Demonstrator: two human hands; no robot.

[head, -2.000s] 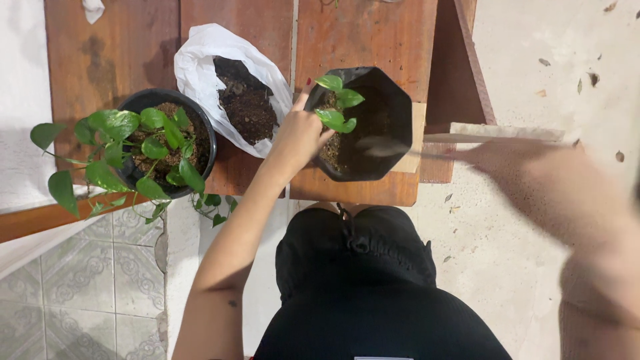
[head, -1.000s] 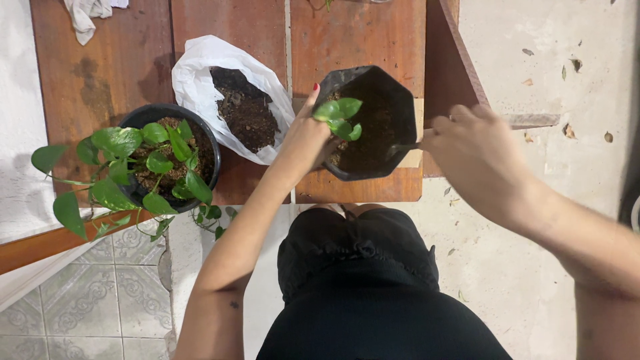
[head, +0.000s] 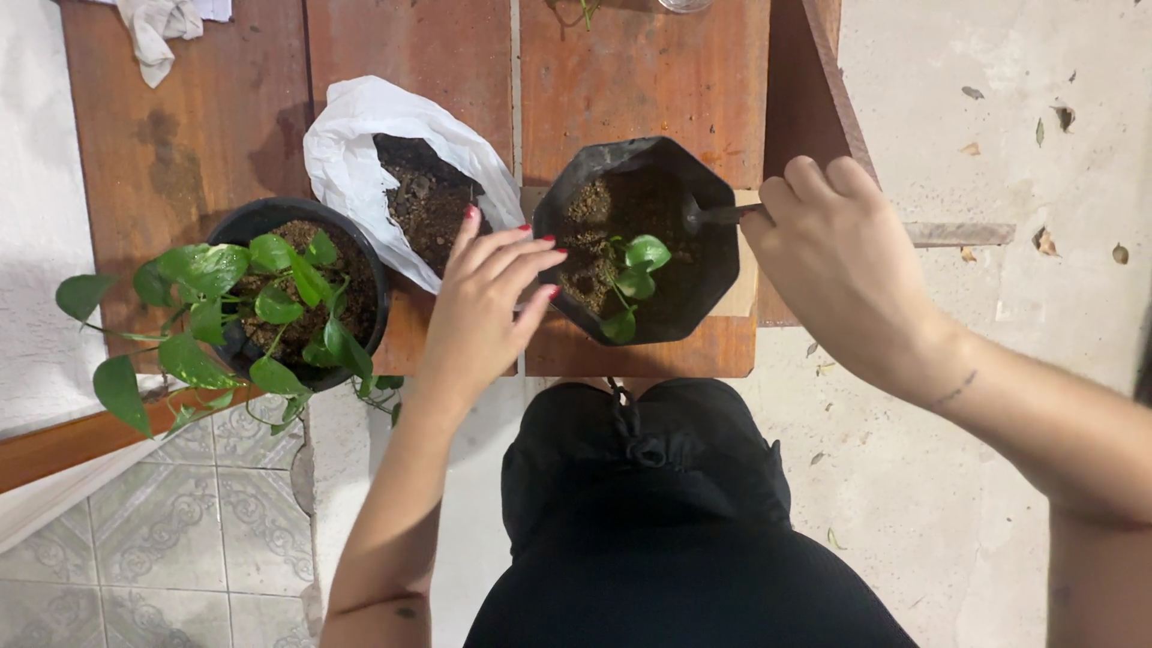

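Note:
My left hand (head: 490, 301) is spread between the white plastic bag and the black octagonal pot, its fingertips near the pot's left rim, holding nothing. A small green leafy cutting (head: 637, 279) leans in the octagonal pot (head: 714, 297) among brown soil. My right hand (head: 823, 238) is closed on the handle of a metal tool (head: 720, 215), perhaps a spoon or small trowel; its head reaches inside the pot's right side. Dark soil (head: 423, 202) lies in the open white plastic bag (head: 346, 135). A round black pot (head: 382, 310) with a trailing variegated pothos (head: 202, 270) stands at the left.
The pots and bag rest on a wooden table (head: 621, 85). A whitish cloth (head: 155, 40) lies at its far left, and part of a clear glass object (head: 686, 4) shows at the far edge. A slanted wooden board (head: 841, 99) borders the right side; dry leaves lie on the floor beyond.
My left hand has let go of the cutting and moved left, out of the pot. The cutting now leans toward the pot's near side. My right hand stays at the pot's right side.

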